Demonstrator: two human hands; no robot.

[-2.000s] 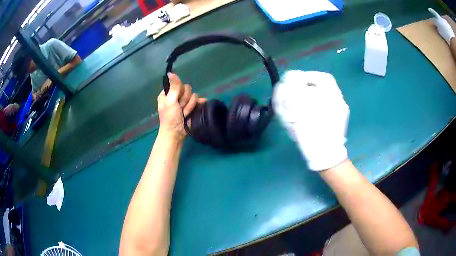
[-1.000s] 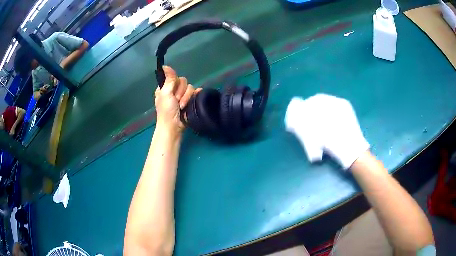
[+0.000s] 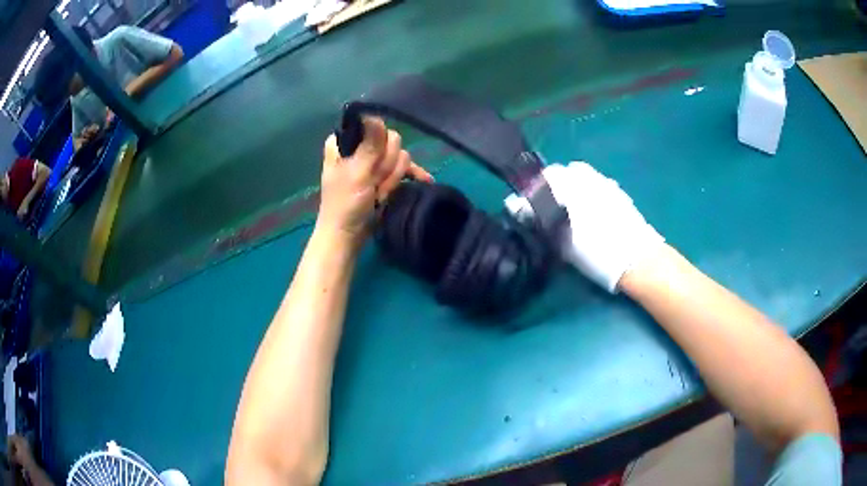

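Note:
The black over-ear headphones point(image 3: 480, 254) are held above the green bench, tilted and blurred, with the headband arching up behind the ear cups. My bare left hand point(image 3: 366, 176) is closed around the slider arm and headband end on the left side. My gloved right hand point(image 3: 589, 220) is at the right side of the headband, with fingertips around the lower band near the right ear cup. The glove's fingers are partly hidden behind the band. I cannot tell whether a cloth is in the glove.
A white bottle point(image 3: 762, 102) with its flip cap open stands at the right, by a brown cardboard sheet point(image 3: 841, 87). A blue tray point(image 3: 661, 11) is at the top edge. A white scrap point(image 3: 108, 338) and a desk fan point(image 3: 112, 471) are at left. People sit at upper left.
My gloved right hand has come back from the open bench to the headband. The headphones have tilted and dropped at the right. My left hand still holds them, slightly further right.

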